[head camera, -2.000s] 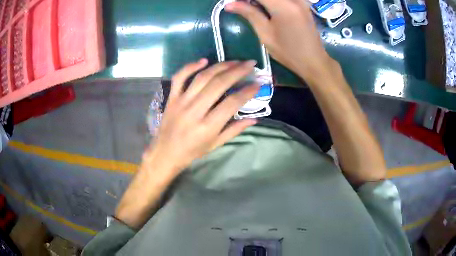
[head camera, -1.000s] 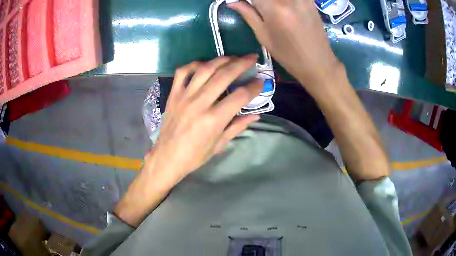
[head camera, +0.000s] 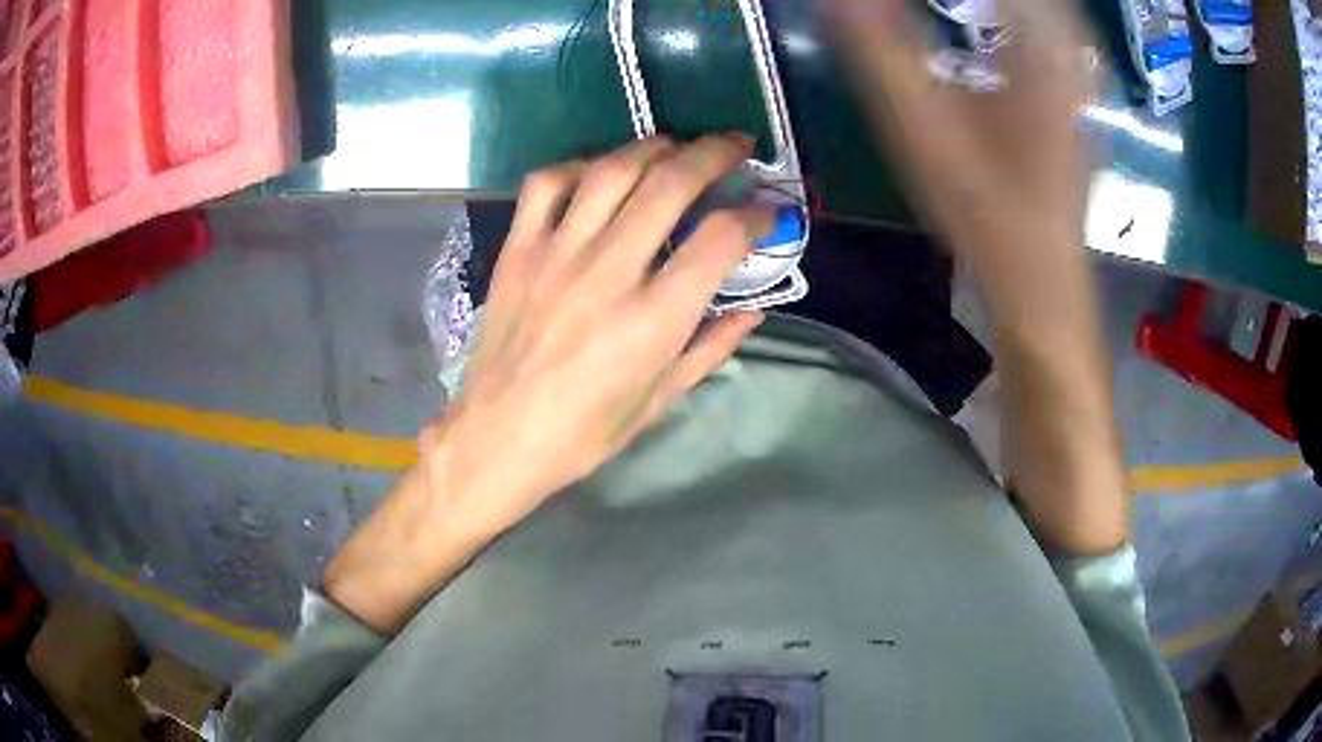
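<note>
A white loop frame (head camera: 635, 73) lies at the bench edge in front of me, its wide base end towards my body. A blue battery (head camera: 787, 226) shows in the base beside thin wires. My left hand (head camera: 609, 297) lies over the left side of the base and grips it with thumb and fingers; it hides much of the base. My right hand (head camera: 986, 102) is off the frame, to its right, blurred and partly cut off by the top edge; whether it holds something cannot be seen.
A salmon-red compartment tray (head camera: 203, 87) stands at the left of the green bench (head camera: 435, 87). Similar white-and-blue units (head camera: 1163, 55) lie at the far right, beside a box of small pieces (head camera: 1312, 116). More white parts (head camera: 969, 65) show partly behind my right hand.
My right hand has left the top of the loop and moved right, towards the white parts. My left hand stays on the base. The frame has shifted slightly up and right in view.
</note>
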